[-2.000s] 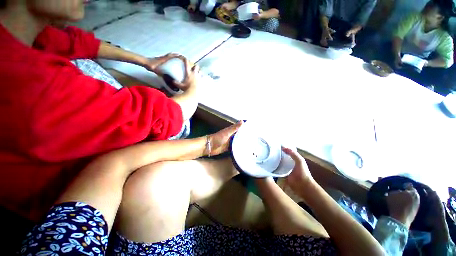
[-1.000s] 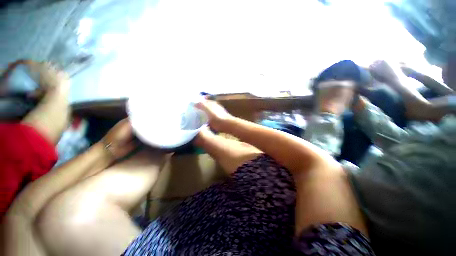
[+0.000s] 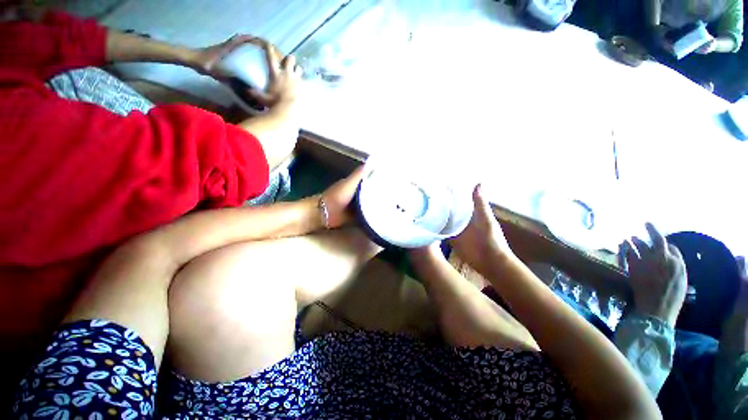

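Observation:
A round white piece with a ring and small marks in its centre (image 3: 400,207) is held above my lap, near the table edge. A dark rim shows along its lower left side. A second white part, the side of a white bowl (image 3: 459,212), shows at its right; whether the two are joined I cannot tell. My left hand (image 3: 343,198), with a bracelet on the wrist, grips the left side. My right hand (image 3: 482,231) holds the right side, its thumb up. Fingers underneath are hidden.
The bright white table (image 3: 492,107) lies ahead. A faint translucent disc (image 3: 566,217) lies on it at right. A person in a red sleeve (image 3: 123,184) at left holds a white bowl (image 3: 248,67). At right, another person's hand (image 3: 656,271) is beside a dark disc (image 3: 701,275).
The view swung away and back. Since one second ago, the held white piece's ringed centre and dark rim show again. My hands remain on both its sides.

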